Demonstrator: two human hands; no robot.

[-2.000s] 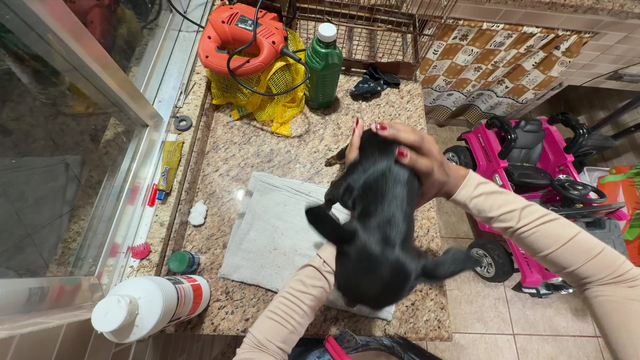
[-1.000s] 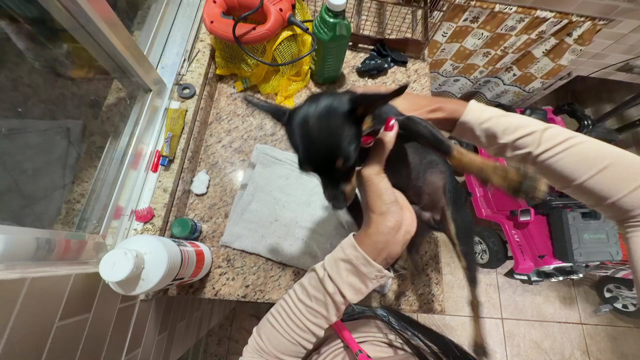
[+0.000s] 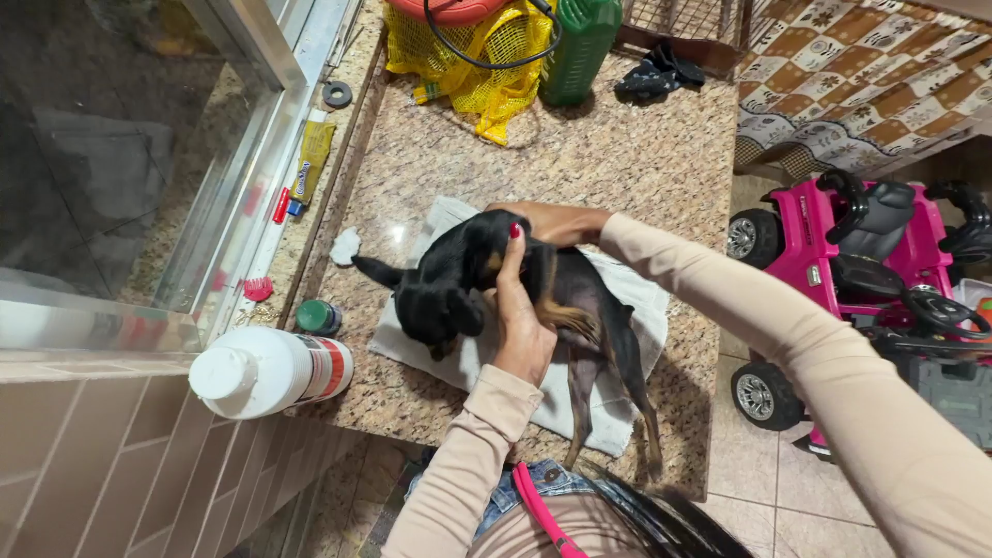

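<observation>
A small black and tan dog (image 3: 480, 271) lies on its side on a pale cloth (image 3: 457, 213) spread over the granite counter, its head to the left and its hind legs toward my body. My left hand (image 3: 519, 318) grips the dog at the chest and foreleg, thumb up, its other fingers largely hidden beneath the body. Behind the dog's back, my right hand (image 3: 546, 223) holds it near the shoulder; most of those fingers are hidden by the dog.
A white plastic bottle (image 3: 271, 372) and a green-capped jar (image 3: 318, 317) stand at left. Beyond are a yellow mesh bag (image 3: 496, 70), a green bottle (image 3: 581, 50) and dark fabric (image 3: 659, 75). A pink toy car (image 3: 852, 232) stands on the floor at right.
The dog, held up above the counter one second ago, is now down on its side on the cloth. Both hands have come down with it.
</observation>
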